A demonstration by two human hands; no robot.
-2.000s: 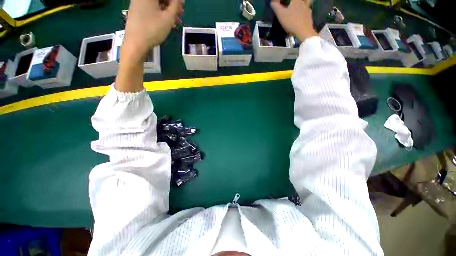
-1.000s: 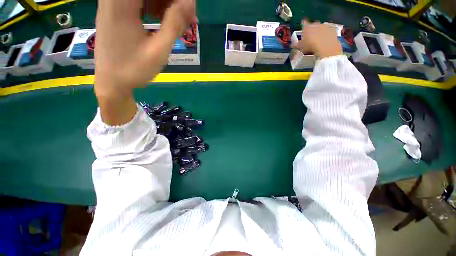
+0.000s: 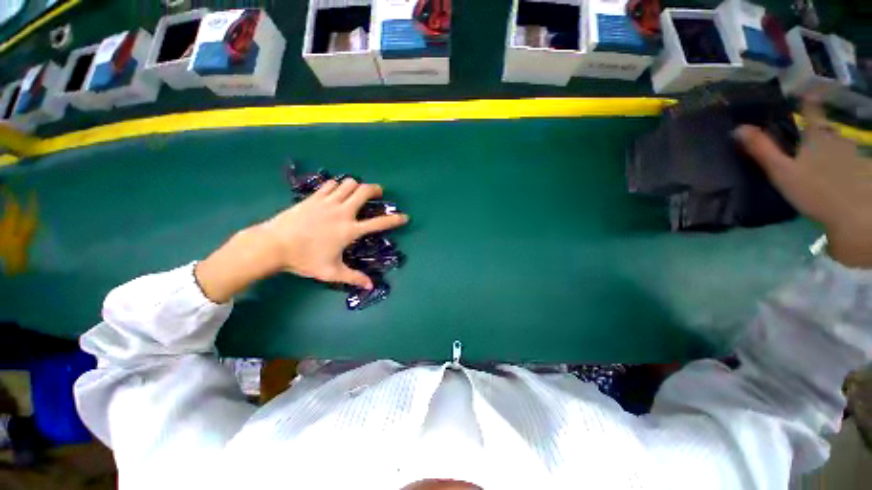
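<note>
My left hand (image 3: 325, 234) lies over the pile of black shiny cable bundles (image 3: 376, 255) at the left of the green bench, fingers spread. Whether it grips a bundle is hidden under the palm. My right hand (image 3: 813, 172) is blurred at the far right, at the edge of the stack of matt black inserts (image 3: 703, 158), with thumb and fingers apart. Part of the stack is behind the hand, and any hold on an insert cannot be made out.
Beyond the yellow strip (image 3: 382, 112) stand open white box bases (image 3: 342, 67) with blue-and-white lids (image 3: 415, 43) beside them. A pale watch (image 3: 61, 37) lies far left. An orange-yellow tangle (image 3: 16, 230) is at the left edge.
Both hands have come back from the boxes, the left down to the cable pile and the right out to the black inserts. The view has shifted, and the boxes stand in different places.
</note>
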